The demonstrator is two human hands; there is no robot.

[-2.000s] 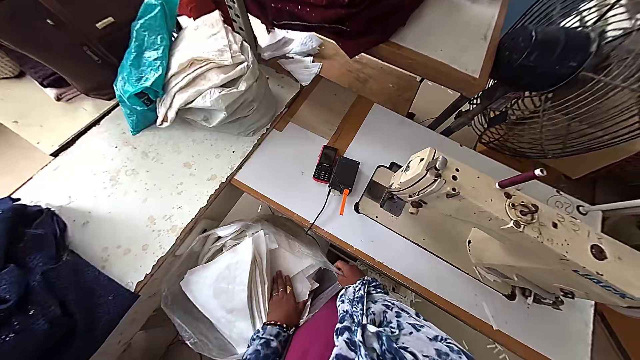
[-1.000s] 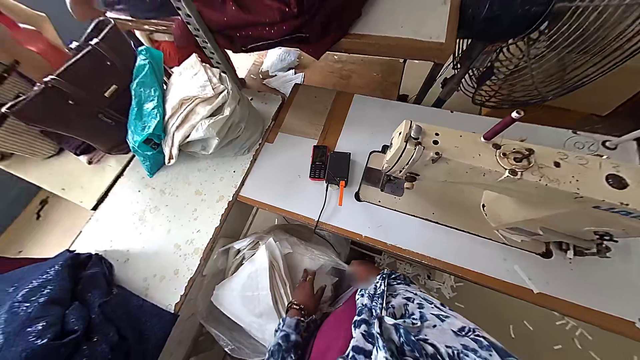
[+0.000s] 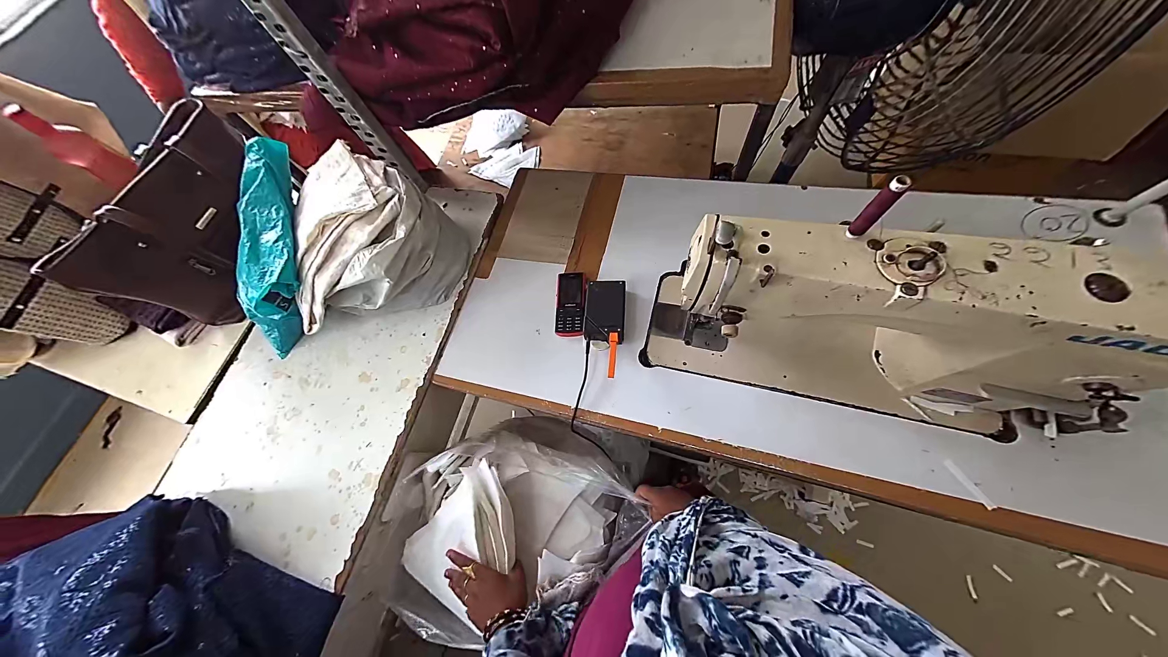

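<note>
My left hand (image 3: 486, 589), with a ring and bangles, rests with spread fingers on a stack of white fabric pieces (image 3: 465, 529). The stack leans inside a clear plastic bag (image 3: 429, 616), beside more loose white pieces (image 3: 538, 502). At the bag's right edge, my right hand (image 3: 666, 500) is closed on the plastic rim, its fingers partly hidden. Above on the table lie a keypad phone (image 3: 570, 304) and a black box (image 3: 606, 306) with an orange tab and a cable.
An industrial sewing machine (image 3: 821, 310) with a maroon thread spool (image 3: 879, 207) stands on the white table. A caged fan (image 3: 958, 82) is behind it. Left are a worn side table (image 3: 301, 438), a cream cloth bundle (image 3: 365, 237), a dark handbag (image 3: 155, 228) and navy fabric (image 3: 155, 584). Scraps litter the floor.
My left hand has moved left within the bag, onto the front of the white stack, which now stands apart from the other pieces. My right hand stays at the bag's edge. The view has shifted.
</note>
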